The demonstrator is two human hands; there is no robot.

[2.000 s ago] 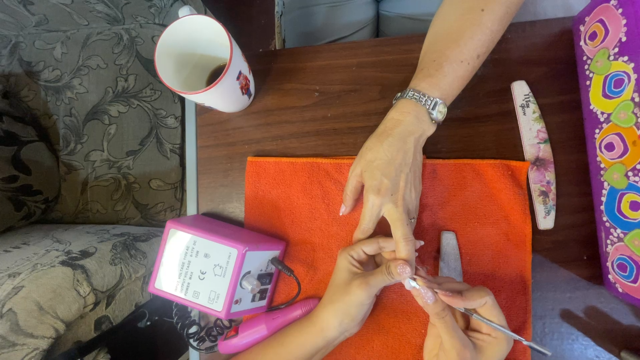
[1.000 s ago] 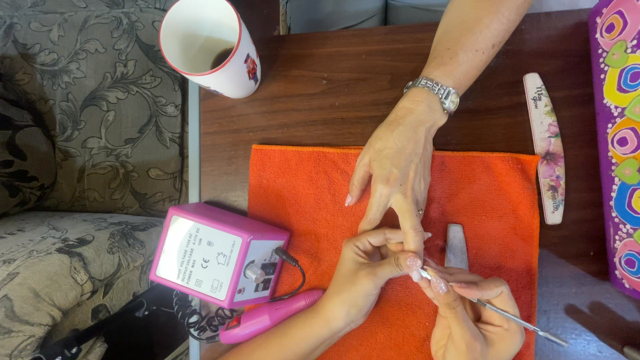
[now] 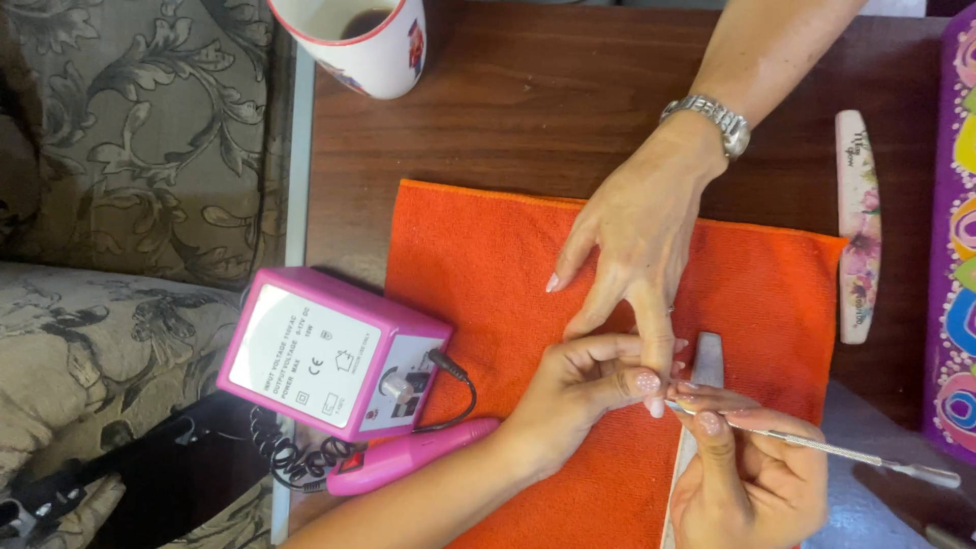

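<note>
My left hand [image 3: 579, 396] pinches a finger of another person's hand [image 3: 644, 221], which reaches in from the top with a metal watch [image 3: 709, 122] on its wrist. In my right hand [image 3: 751, 473] is a metal cuticle pusher [image 3: 823, 446], its tip at the nail of that held finger and its other end pointing right. Under the hands lies an orange towel [image 3: 480, 252]. A grey-white nail file [image 3: 709, 358] lies on the towel, partly hidden by my right hand.
A pink electric nail drill unit [image 3: 305, 358] and its pink handpiece [image 3: 412, 454] are at the left, joined by a coiled cord. A mug [image 3: 366, 46] with dark liquid stands above. Right of the towel lie a floral nail file [image 3: 859, 229] and a purple painted object [image 3: 945, 305].
The pusher's tip stays near the held fingertip, with only small shifts of my hands. The view has shifted slightly, so the mug is now cut off by the top edge.
</note>
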